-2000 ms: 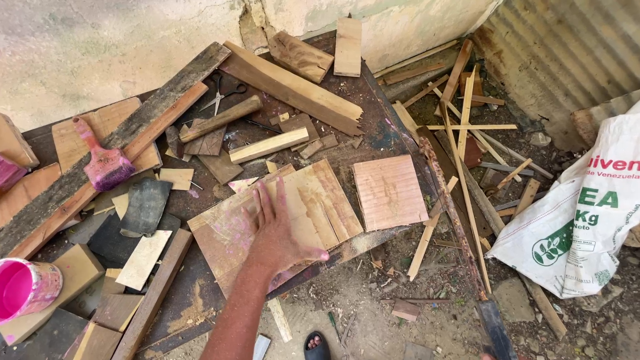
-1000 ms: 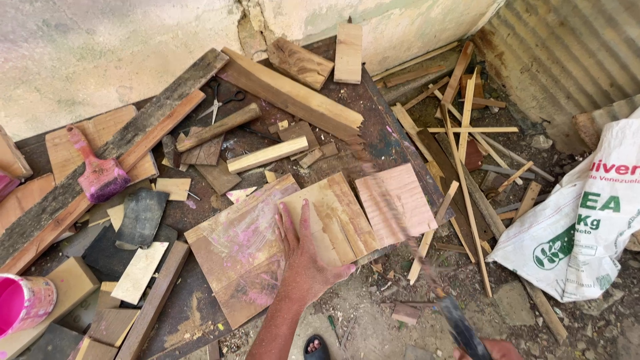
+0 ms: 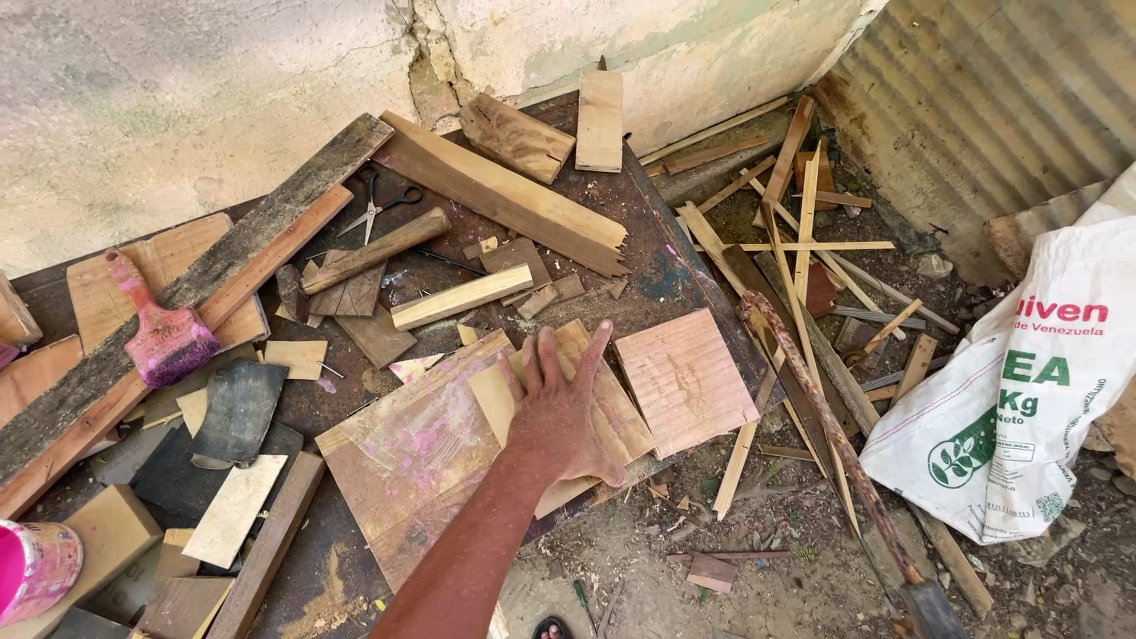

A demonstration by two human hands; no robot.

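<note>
My left hand (image 3: 559, 399) lies with its fingers spread on a thin light wood piece (image 3: 626, 417), which rests over a larger pink-stained board (image 3: 408, 461). Just right of the hand, a square pinkish plywood piece (image 3: 688, 382) sits near the table's edge. My right hand is out of view. A long, narrow, rusty tool (image 3: 825, 426) slants at the right, its dark grey end (image 3: 934, 611) at the bottom edge; whether a hand holds it is hidden. A short light wood strip (image 3: 461, 297) and scissors (image 3: 373, 206) lie beyond the left hand.
On the dark table (image 3: 666, 266) are planks (image 3: 515, 191), a pink-stained paintbrush (image 3: 169, 333), a pink paint container (image 3: 40, 568) and a loose nail (image 3: 333, 371). Wood strips (image 3: 803, 248) litter the ground beside a white printed sack (image 3: 1003, 382). A cracked wall (image 3: 222, 80) stands behind.
My right hand, seen at the bottom right one second ago with the blurred tool, has left the view. The left hand stays on the wood, its fingers now more spread.
</note>
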